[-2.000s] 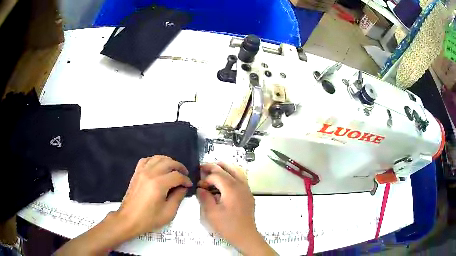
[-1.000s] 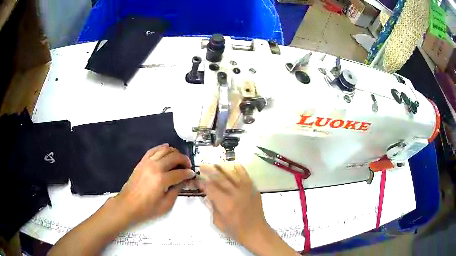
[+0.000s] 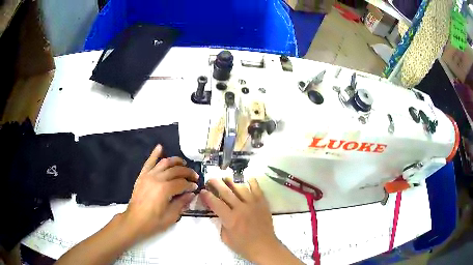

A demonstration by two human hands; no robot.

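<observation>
A black fabric panel (image 3: 116, 163) lies flat left of the needle, its right edge under the presser foot (image 3: 210, 155) of the white sewing machine (image 3: 332, 171). My left hand (image 3: 161, 189) rests on the panel's right end, thumb and fingertips pinching its edge. My right hand (image 3: 241, 215) lies just right of that edge, in front of the needle, its fingertips close to the left ones at the fabric. Fingers hide the exact grip. A black panel with a white logo (image 3: 52, 170) lies at the left, beside the first panel.
Another folded black panel (image 3: 136, 59) lies at the table's back left. Snips with red handles (image 3: 295, 182) lie against the machine, with a red ribbon (image 3: 314, 227) hanging over the front. A blue bin (image 3: 192, 26) stands behind. A brown carton (image 3: 31, 67) is at left.
The panel's right edge has moved from in front of the machine to under the presser foot. Both hands went with it and remain together. The camera view shifted, so the machine appears further left.
</observation>
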